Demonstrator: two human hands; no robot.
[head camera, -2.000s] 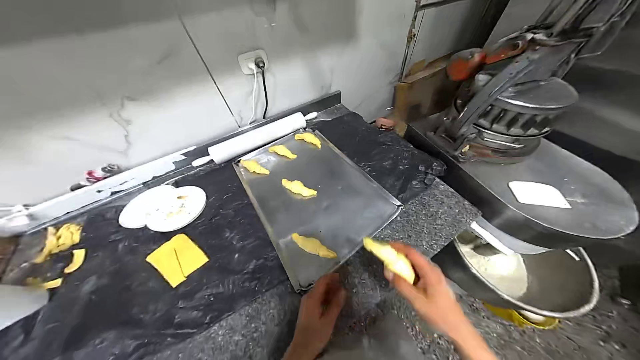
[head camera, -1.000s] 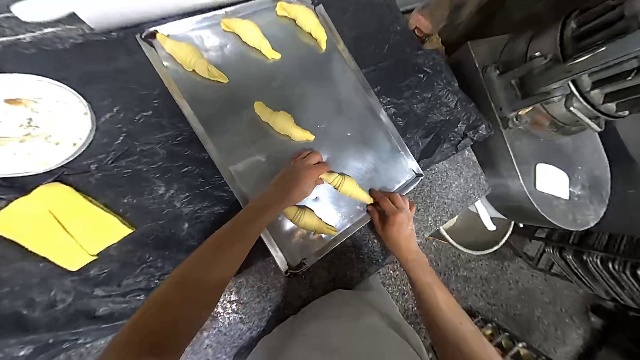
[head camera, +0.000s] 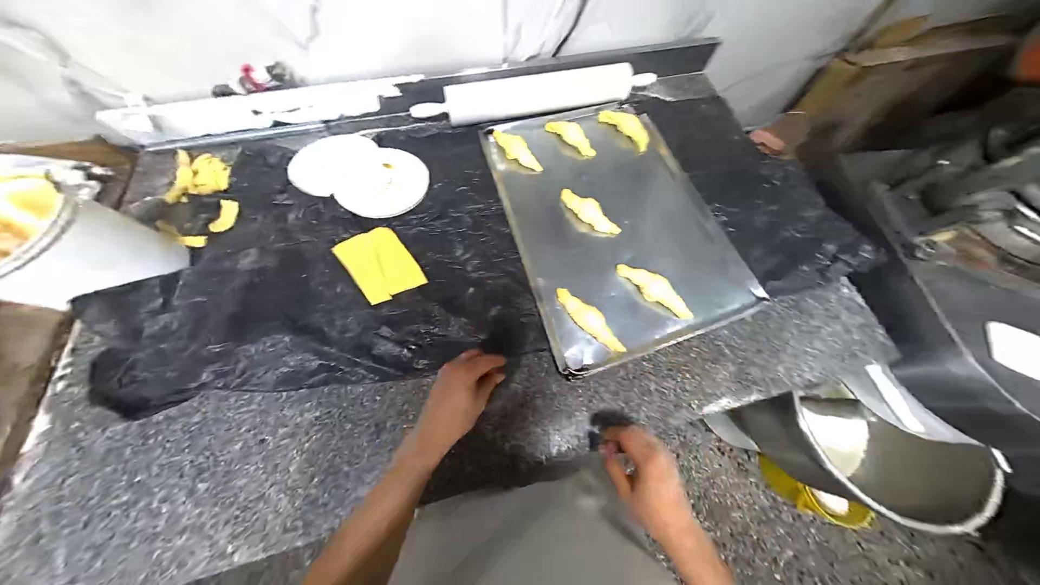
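My left hand (head camera: 467,386) is at the front edge of a black plastic sheet (head camera: 309,341), left of the tray's near corner; whether it grips the sheet is unclear. My right hand (head camera: 642,467), fingers curled, is over the front of the counter, beside a blurred dark patch; what it holds cannot be made out. Several rolled dough pieces, one of them at the front right (head camera: 655,291) and one at the front left (head camera: 591,319), lie apart on a metal baking tray (head camera: 650,219). Two flat yellow dough pieces (head camera: 379,264) overlap or touch on the sheet.
A white rolling pin (head camera: 540,93) lies behind the tray. Two white discs (head camera: 382,183) overlap at back left, near dough scraps (head camera: 199,175) and a white bucket (head camera: 106,252). At right are a metal bowl (head camera: 902,463) and a machine (head camera: 991,203). The speckled stone counter (head camera: 227,479) runs along the front.
Two seconds ago my right hand held a rolled dough piece; one second ago both hands were on it at the tray. Now it lies on the tray, and both hands are off it, nearer me.
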